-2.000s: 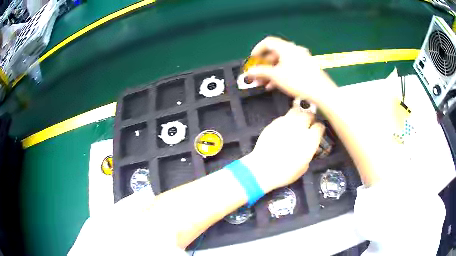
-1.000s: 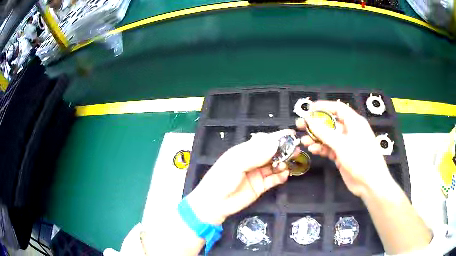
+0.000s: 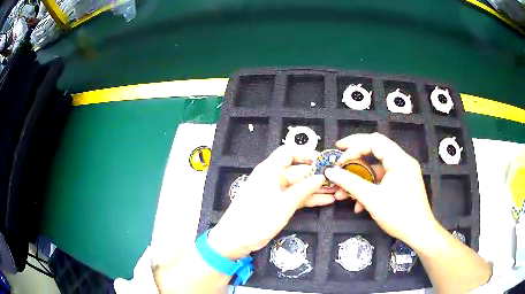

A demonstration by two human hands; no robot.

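Note:
My left hand (image 3: 276, 186), with a blue wrist strap (image 3: 221, 258), holds a round electronic module (image 3: 327, 163) by its edge, circuit side up. My right hand (image 3: 388, 189) holds an amber round part (image 3: 360, 170) against the module's right side, with the thumb over the module's face. Both hands are above the middle of the black foam tray (image 3: 449, 195). White-faced modules (image 3: 357, 97) sit in several upper pockets. Silvery modules (image 3: 355, 253) sit in the front pockets. The fingers hide part of both held pieces.
A yellow-and-black round piece (image 3: 200, 158) lies on the white sheet (image 3: 175, 189) left of the tray. Tiny pale bits lie in upper-left pockets. A yellow item (image 3: 516, 182) is at the right edge. Dark stacked material (image 3: 34, 143) stands at the far left.
The view has shifted. The hands have come together, and the module in my left hand now lies flatter, circuit side up. The amber part has moved down beside it.

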